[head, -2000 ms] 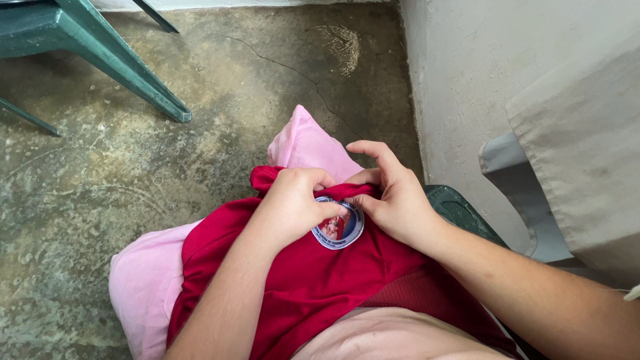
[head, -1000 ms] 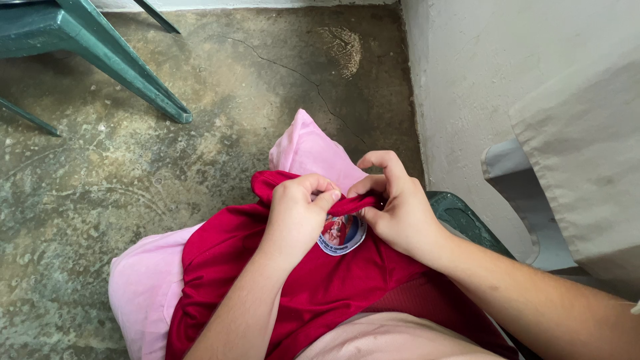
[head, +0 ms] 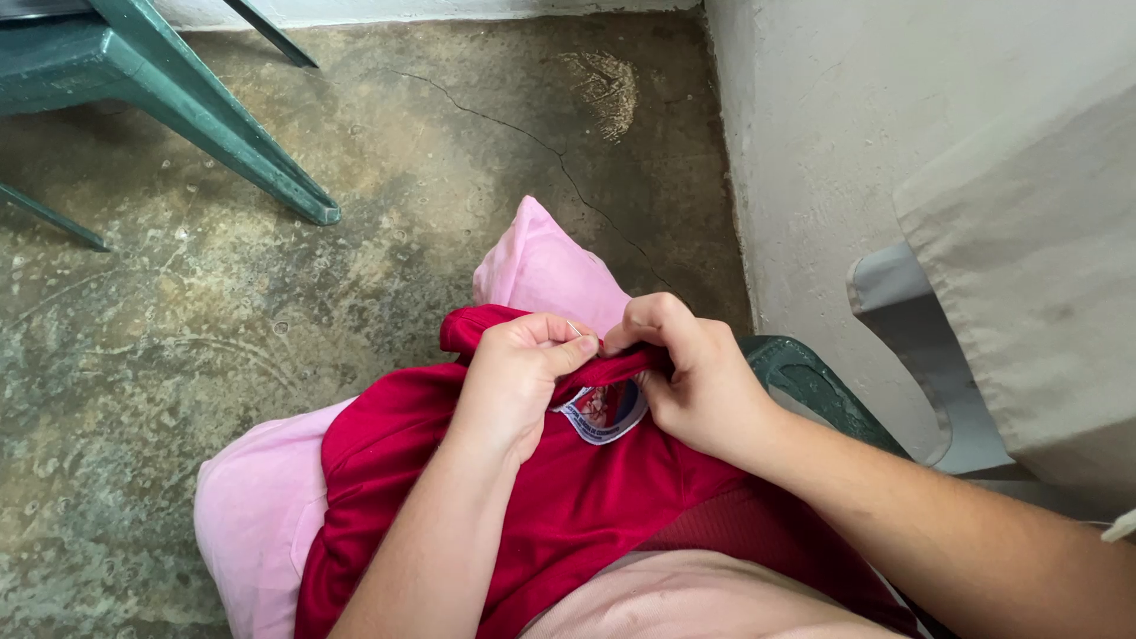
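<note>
A red cloth garment (head: 586,524) lies over a pink pillow (head: 257,515) on my lap. A round embroidered patch (head: 608,413) with a blue and white border shows on it, its upper part covered by a fold. My left hand (head: 528,382) pinches a thin sewing needle (head: 575,329) between thumb and index finger, just above the fold. Close beside it on the right, my right hand (head: 692,373) grips the folded red cloth near the patch, thumb below and fingers above. Any thread is too fine to make out.
A green plastic chair (head: 169,106) stands at the upper left on the concrete floor (head: 399,231). Part of another green chair (head: 825,390) shows right of my lap. Beyond it are a grey plastic piece (head: 905,337), hanging beige cloth (head: 1021,293) and a white wall (head: 816,115).
The cloth above the patch has been lifted into a fold between my hands. My left hand's fingers have moved up off the patch, and the needle now shows at their tips.
</note>
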